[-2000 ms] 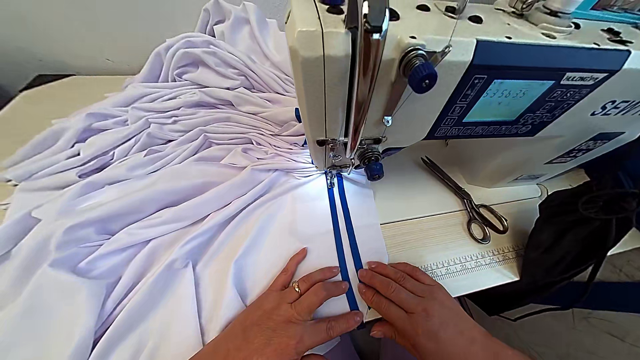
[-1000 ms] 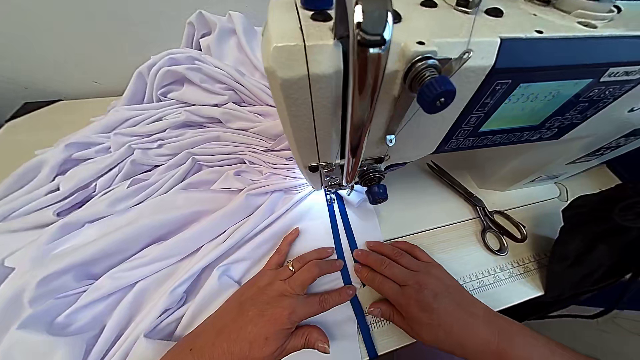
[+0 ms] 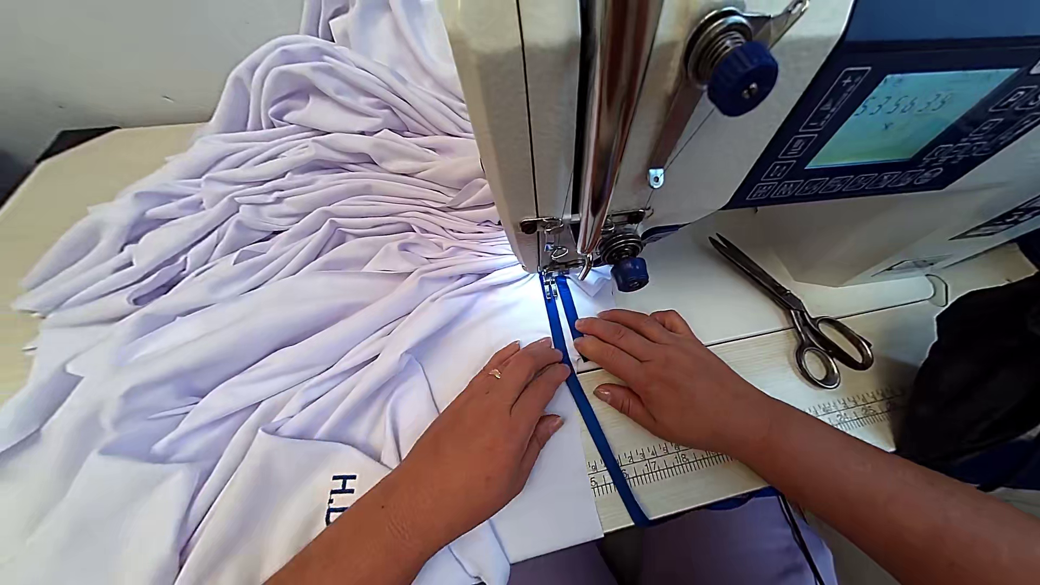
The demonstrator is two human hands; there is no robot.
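Observation:
White fabric, bunched at the left, runs flat under the presser foot of a sewing machine. Two narrow blue ribbons lie on its edge; the longer one trails over the table's front edge. My left hand, with a ring on one finger, lies flat on the fabric, its fingertips at the left side of the longer ribbon. Fingers spread a little, my right hand touches the short ribbon's end and the fabric edge. Neither hand closes round anything.
Metal scissors lie on the table, right of my right hand. A printed measuring scale runs along the table front. Dark cloth hangs at the right. The machine's control panel is lit. Blue lettering marks the fabric at lower left.
The fabric has moved further under the foot, and the second ribbon's end is now close to it. Both hands are nearer the foot. The view has moved closer.

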